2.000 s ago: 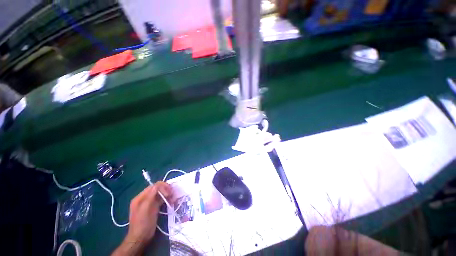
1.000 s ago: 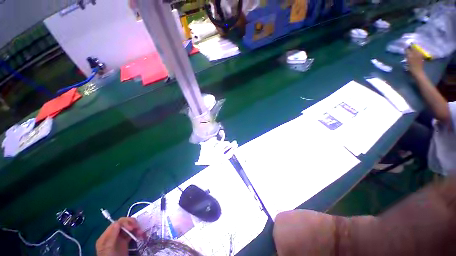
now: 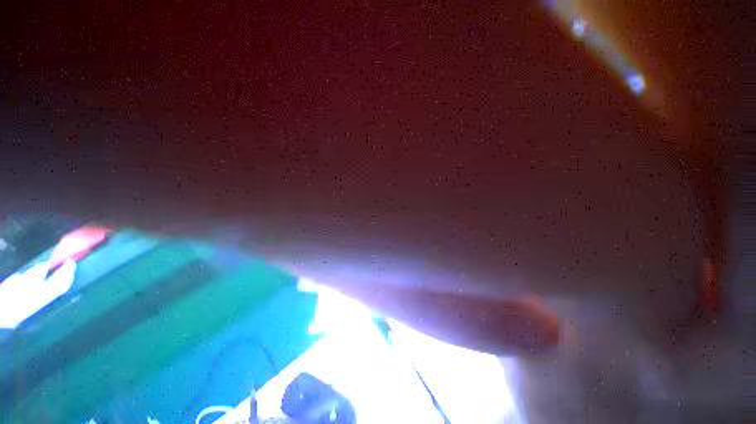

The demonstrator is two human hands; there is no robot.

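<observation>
A dark, blurred hand, which looks like my right hand [image 3: 373, 166], covers the upper and right part of the view very close to the camera. One fingertip shows at its lower edge. Whether it holds anything cannot be told. My left hand is not in view. A black mouse [image 3: 317, 401] lies on white paper [image 3: 377, 373] at the bottom edge. A loop of white cable [image 3: 214, 412] shows left of the mouse, cut off by the frame's edge. A tiny white tip, perhaps the plug, shows at the bottom edge further left.
The green bench mat [image 3: 166, 323] runs across the lower left. White sheets or cloth [image 3: 33, 294] and a red-orange piece [image 3: 81, 243] lie at the far left. A thin dark strip [image 3: 419, 377] lies along the paper. The hand hides the rest.
My right hand has come up from the lower right and now blocks most of the camera. The view has shifted, and my left hand has dropped out of the picture.
</observation>
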